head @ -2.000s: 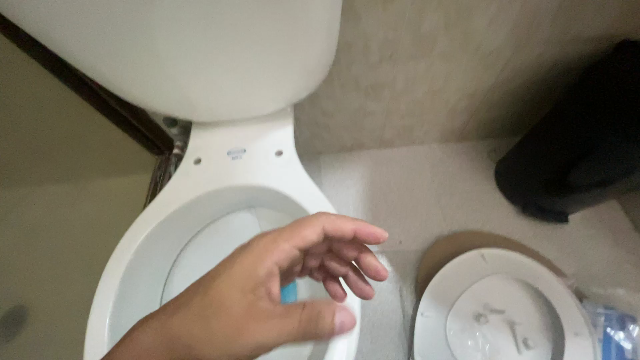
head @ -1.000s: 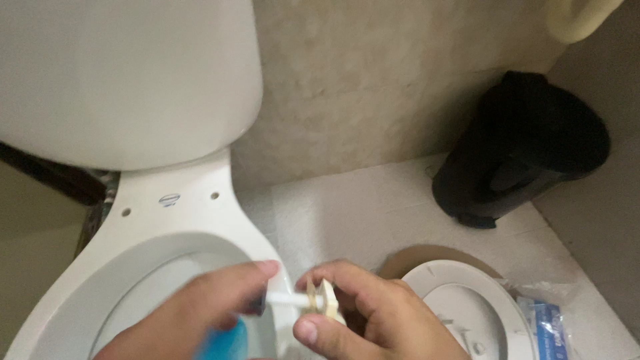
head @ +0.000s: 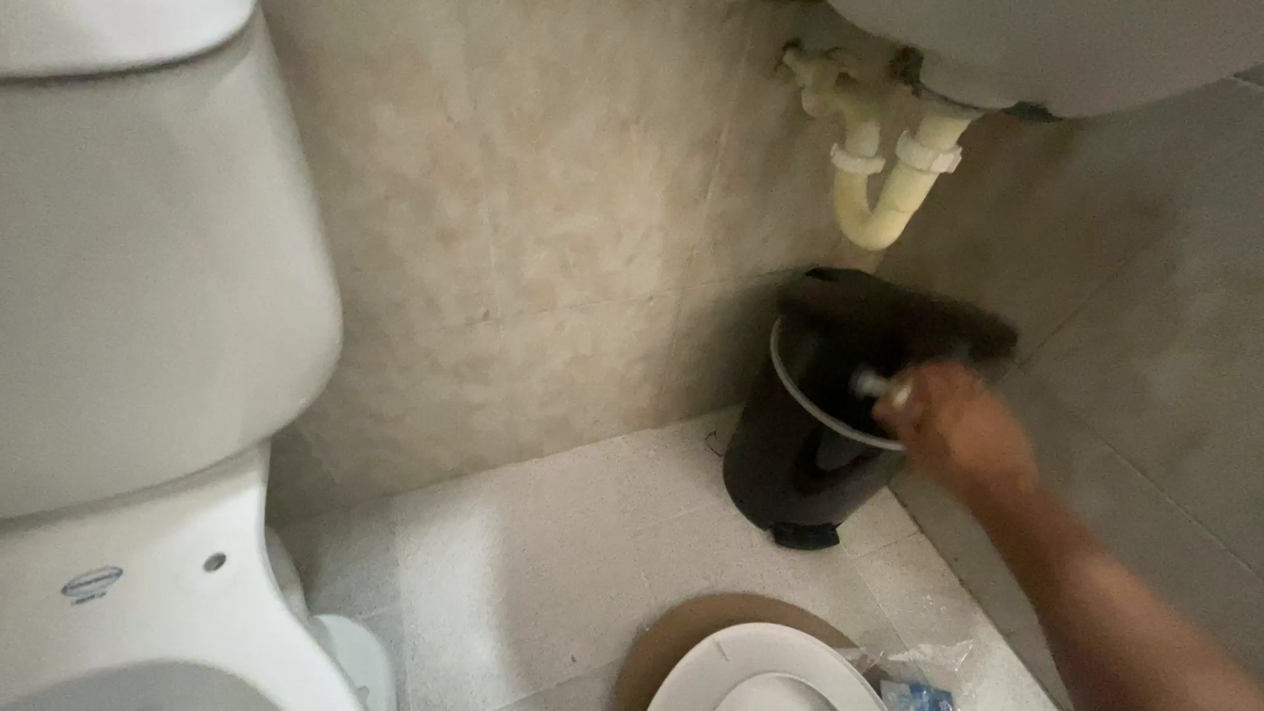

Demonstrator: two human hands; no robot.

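My right hand (head: 953,425) is at the mouth of a black pedal bin (head: 815,454), whose lid (head: 904,311) stands raised. Its fingers are closed on a small whitish plastic piece (head: 872,383), blurred by motion, over the bin's opening. My left hand is out of view. At the left is a white ceramic toilet with its tank (head: 158,276) and bowl (head: 168,622); a bolt hole (head: 215,562) shows in the bowl's rear deck.
A white round plastic item (head: 765,662) lies on a brown disc (head: 657,642) on the tiled floor, beside a clear plastic bag (head: 918,681). A sink basin (head: 1066,49) with a cream drain trap (head: 884,212) overhangs the bin. Tiled walls meet behind it.
My right hand has moved from beside the bowl to the bin, and the bin's lid has opened. My left hand has left the view. The view has swung to the right.
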